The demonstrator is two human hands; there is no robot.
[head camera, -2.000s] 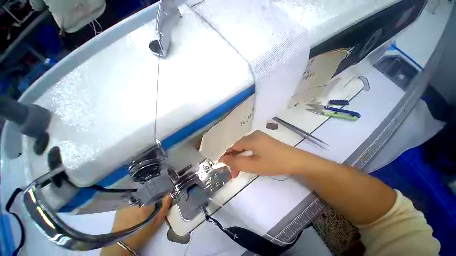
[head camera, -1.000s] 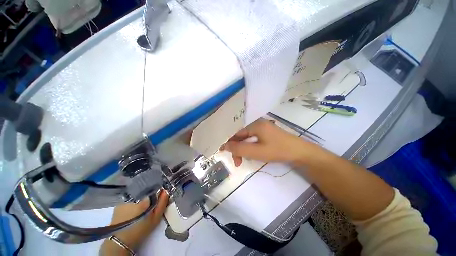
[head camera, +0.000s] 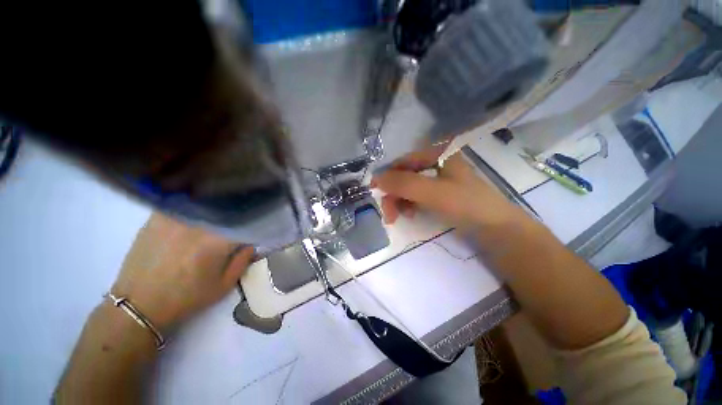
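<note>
The black fabric strip [head camera: 404,344] hangs over the table's front edge, its narrow end running up to the metal presser foot [head camera: 323,217]. A thin pale cord [head camera: 378,299] runs beside it to the foot. My right hand [head camera: 423,194] is just right of the needle area, thumb and fingertips close together; whether they pinch a thread is too blurred to tell. My left hand [head camera: 190,265] lies left of the foot, palm down, fingertips near the bed's left end and partly hidden; I cannot tell if it holds anything. A fine dark thread [head camera: 451,251] curls below my right hand.
The blurred machine head and a grey knob [head camera: 483,59] fill the top. Tweezers [head camera: 507,186] and snips with blue and yellow-green handles [head camera: 566,174] lie right, beyond my right forearm. The ruler-marked edge [head camera: 443,348] runs along the front, with tangled cord [head camera: 491,356] below it.
The view has moved in close and low over the needle area, so the machine head covers the top. More of my left hand shows. My right hand stays beside the foot.
</note>
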